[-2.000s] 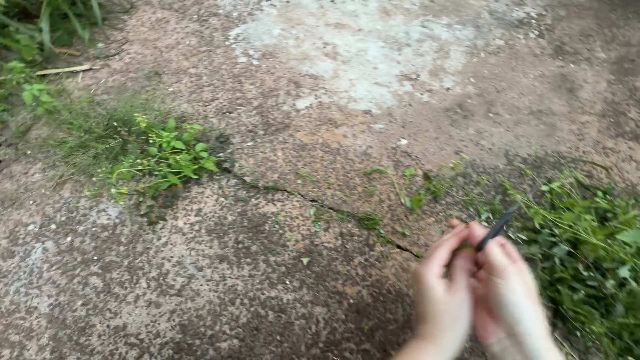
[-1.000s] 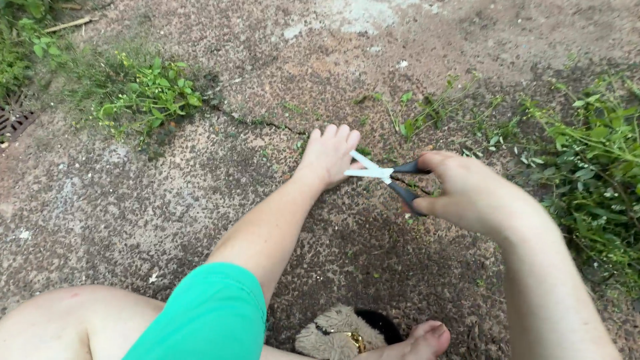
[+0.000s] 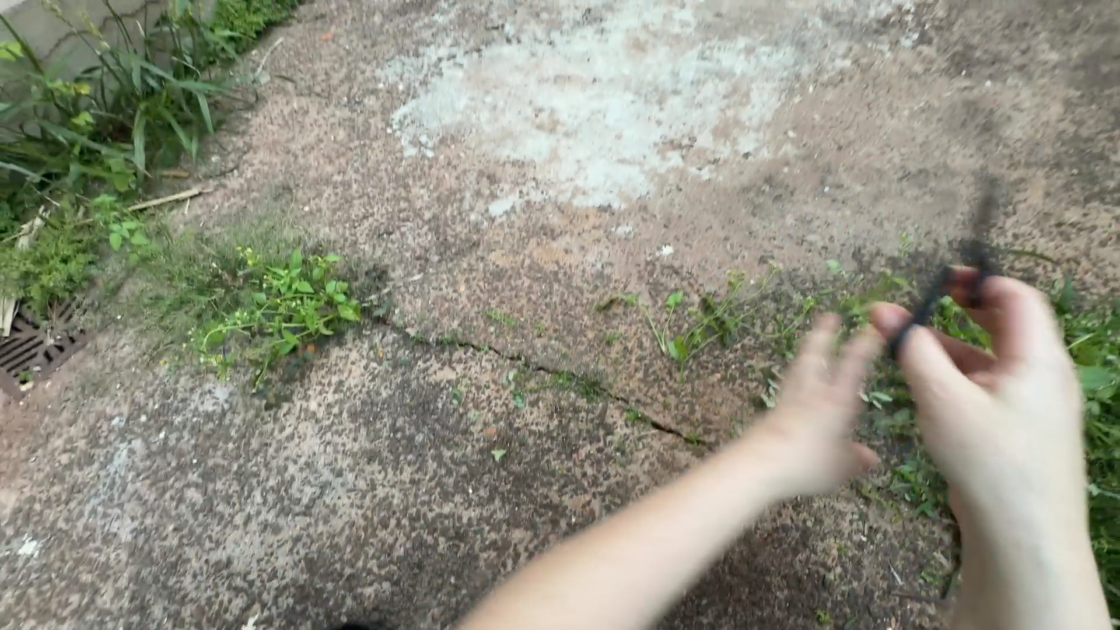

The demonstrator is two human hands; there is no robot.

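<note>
My right hand (image 3: pixel 989 367), at the right, holds scissors (image 3: pixel 932 302) by their dark handles; they are blurred, and their blades are hard to make out. Just left of it, my left hand (image 3: pixel 822 416) is blurred, its fingers spread with nothing seen in them. Beyond the hands, small weeds (image 3: pixel 691 328) lie or grow on the rough concrete. A crack (image 3: pixel 525 360) with bits of green in it runs from a leafy weed clump (image 3: pixel 293 306) on the left toward my left forearm.
Dense green plants (image 3: pixel 1104 394) border the right edge. Long-leaved grass (image 3: pixel 131 105) stands by a wall at the upper left. A drain grate (image 3: pixel 39 346) and a dry stick (image 3: pixel 166 199) lie at the left. A pale patch (image 3: pixel 595 105) marks the concrete farther off.
A second ago the scissors were spread apart, blades by my left hand near the crack. Both hands are now farther right, near the green plants, and the left is spread. The view has shifted.
</note>
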